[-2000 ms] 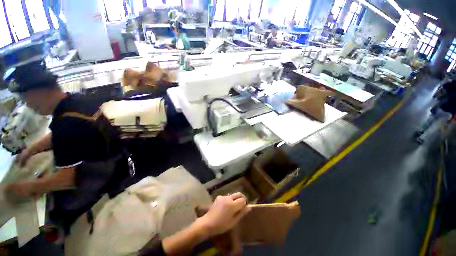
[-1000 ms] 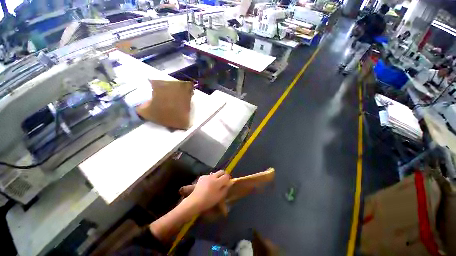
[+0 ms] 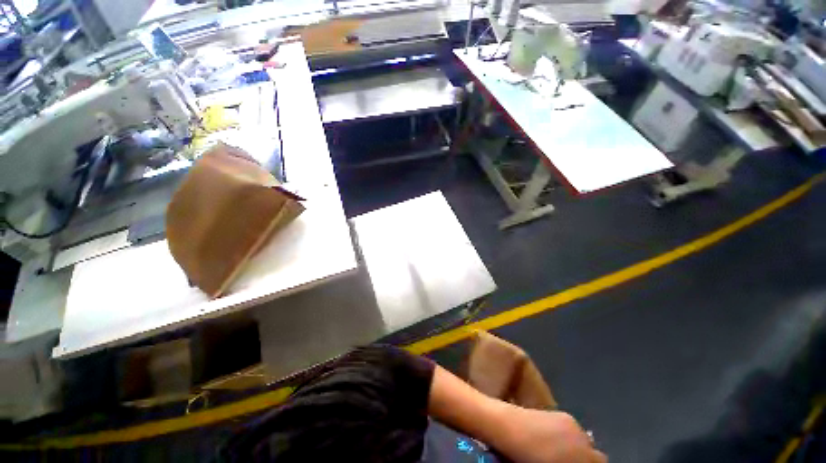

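Note:
My left hand [image 3: 548, 438] is at the bottom edge, right of centre, its arm in a dark sleeve reaching in from the left. It is closed on a brown bag panel [image 3: 509, 369], which shows curved behind the forearm; its lower part is hidden by the arm. The fingers are blurred. My right hand is not in view. Another brown bag panel [image 3: 222, 217], folded and standing up, rests on the white sewing table [image 3: 303, 262] at the left, apart from my hand.
A large white sewing machine [image 3: 54, 154] stands at the left. A lower white side table [image 3: 421, 258] adjoins the sewing table. Another machine table [image 3: 580, 136] stands behind. Cartons [image 3: 158, 369] sit under the sewing table. A yellow floor line [image 3: 598, 285] crosses the dark floor.
The view has swung back towards the tables; the seated operator and the aisle's far end are out of view. My left hand, still with the panel, is lower and further right in the picture.

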